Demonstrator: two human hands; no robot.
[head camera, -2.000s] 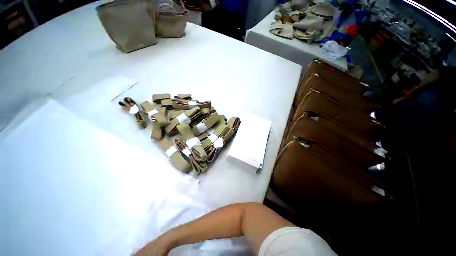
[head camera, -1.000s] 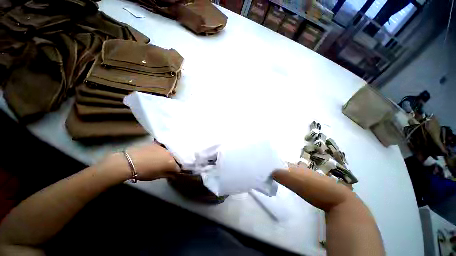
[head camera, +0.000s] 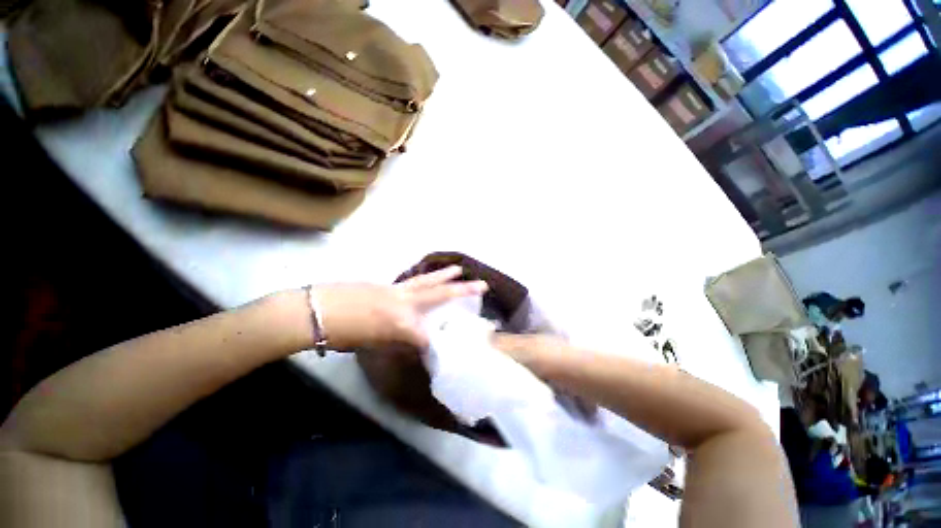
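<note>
A brown bag body (head camera: 401, 384) lies at the table's near edge with its mouth open. White tissue paper (head camera: 537, 418) is crumpled partly in the mouth and trails out to the lower right. My left hand (head camera: 418, 305) is at the mouth, fingers spread over the top of the paper; whether it grips paper or bag I cannot tell. My right hand (head camera: 506, 349) reaches in at the paper and bag mouth; its fingers are hidden.
Limp brown bags (head camera: 299, 113) are stacked on the white table (head camera: 578, 175) at upper left. Strap bundles (head camera: 652, 318) lie right of my right forearm. Two grey-beige bags (head camera: 758, 299) stand at the far edge. Shelves with boxes stand behind.
The view has turned. The tissue paper, held up between both hands a second ago, is now bunched down at the open bag mouth. My hands have come closer together.
</note>
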